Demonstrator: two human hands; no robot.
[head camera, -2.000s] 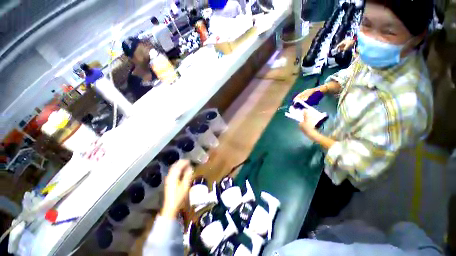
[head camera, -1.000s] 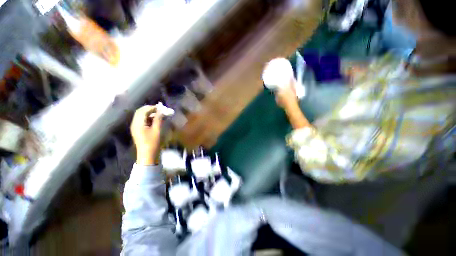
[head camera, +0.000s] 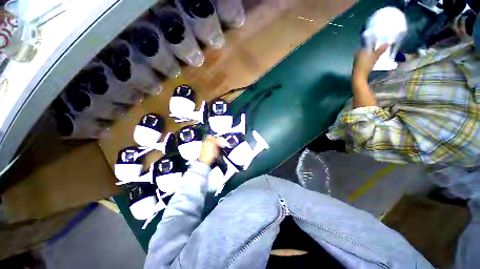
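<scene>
Several white-bodied, black-faced security cameras (head camera: 181, 103) lie in a loose cluster on the brown board and green mat. My left hand (head camera: 209, 151) is among them, its fingers at the white part of one camera; whether they grip it or a small piece is unclear. Another security camera (head camera: 149, 130) lies left of the hand. Thin black cords (head camera: 258, 93) trail from the cluster over the green mat. My right hand is not in view.
Bagged units (head camera: 172, 31) stand in a row below the white shelf (head camera: 63, 58). At the right, a person in a checked shirt (head camera: 421, 113) holds a white unit (head camera: 387, 31) over the green mat (head camera: 308, 89).
The view has swung down and closer to the cluster. My left hand, which held a small white thing near the bagged units, is now down among the cameras. The neighbour's white unit appears further right.
</scene>
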